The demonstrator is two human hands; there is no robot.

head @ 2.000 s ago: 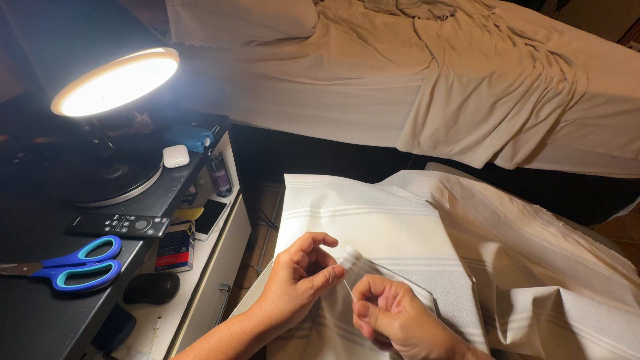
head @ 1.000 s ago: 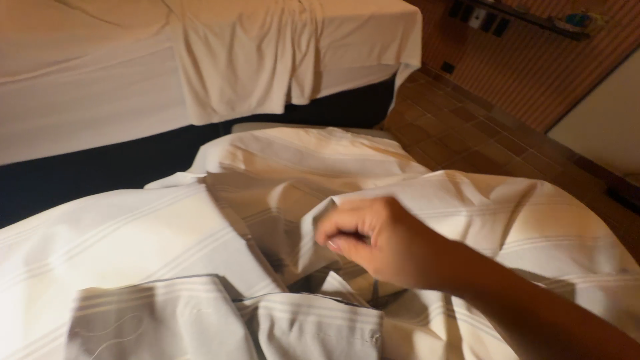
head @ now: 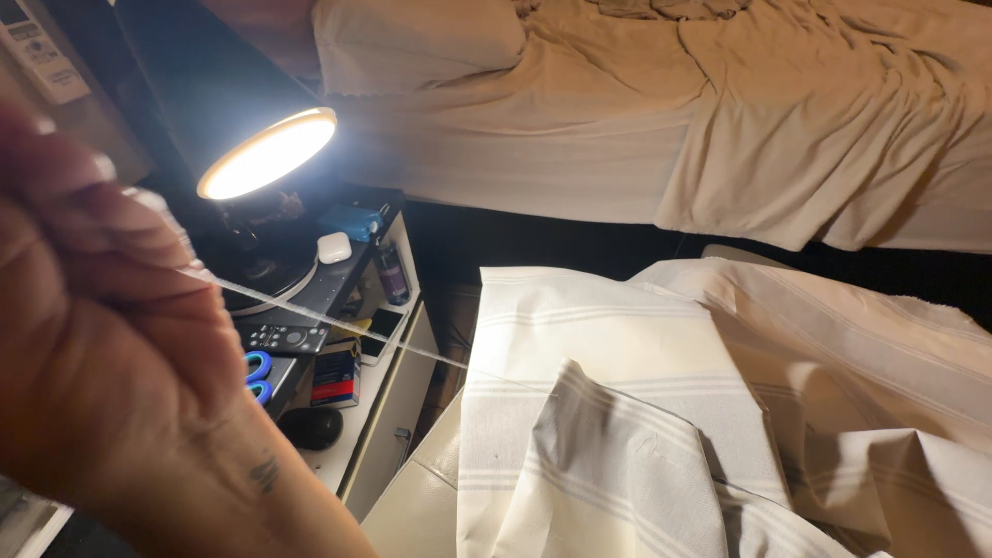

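My left hand (head: 116, 310) is raised large and close at the left edge, blurred, palm side towards me, fingers curled around a white thread (head: 349, 325). That thread runs taut from the fingers down to the right, to the raised corner of a folded piece of striped off-white fabric (head: 620, 457). More of the striped cloth (head: 589, 302) spreads beneath and to the right. No needle can be made out. My right hand is outside the view.
A lit round lamp (head: 271, 155) stands on a black-topped cabinet beside a white earbud case (head: 334, 248), a remote control (head: 287, 339) and blue scissors handles (head: 258, 377). Its shelf holds a phone (head: 380, 335), a box (head: 336, 373) and a black mouse (head: 311, 428). Behind is a covered bed (head: 573, 163).
My left hand has risen to the left with the thread; two seconds ago both hands were together over the cloth. My right hand has left the view. The view has swung right and back.
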